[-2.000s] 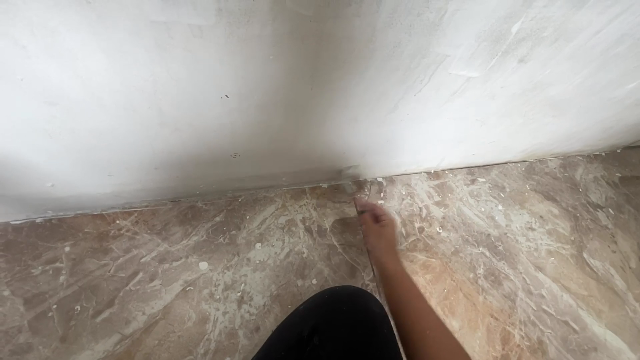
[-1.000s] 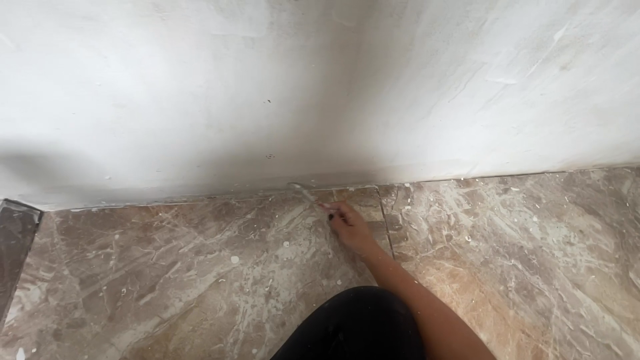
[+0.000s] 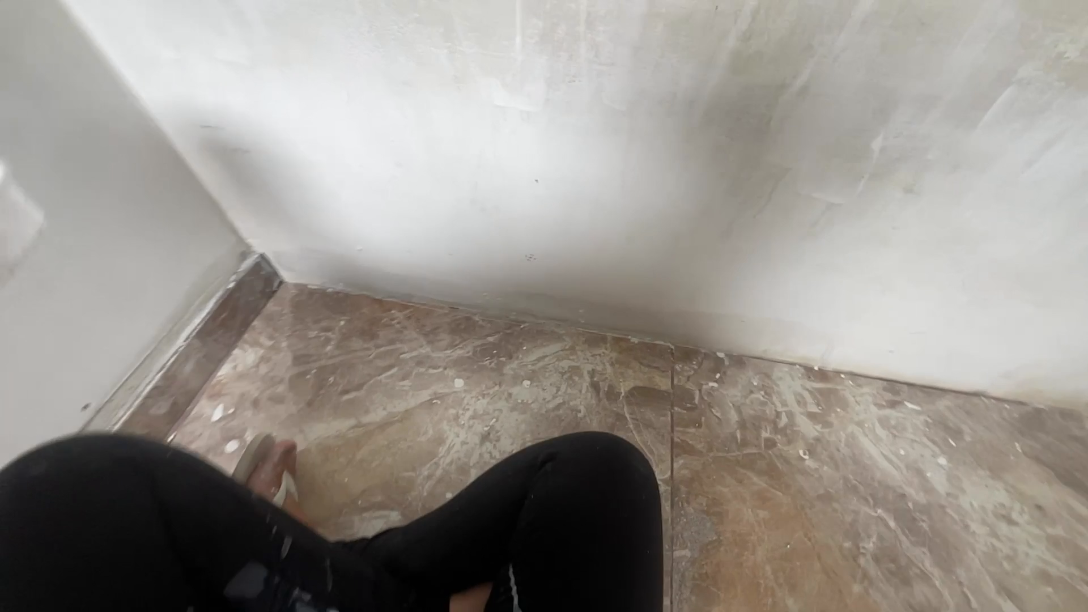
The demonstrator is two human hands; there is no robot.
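Note:
Neither of my hands shows clearly in the head view; a small patch of bare skin appears at the bottom edge between my black-clad legs, too little to tell what part it is. The white plastered wall (image 3: 476, 187) meets the brown marble-patterned floor tiles (image 3: 476, 399) along a thin, rough line. Small white specks and chips lie scattered on the tiles. A dark joint between two tiles (image 3: 672, 442) runs from the wall toward me.
My bent knees (image 3: 586, 484) fill the lower left and middle. One foot in a light flip-flop sandal (image 3: 255, 455) rests on the floor. At the left, a side wall (image 3: 110, 221) with a brown tile skirting (image 3: 200, 348) meets the plastered wall in a corner.
A hand that was at the foot of the wall, with a thin tool in it one second ago, is out of sight. The view has swung left, showing the corner and both knees.

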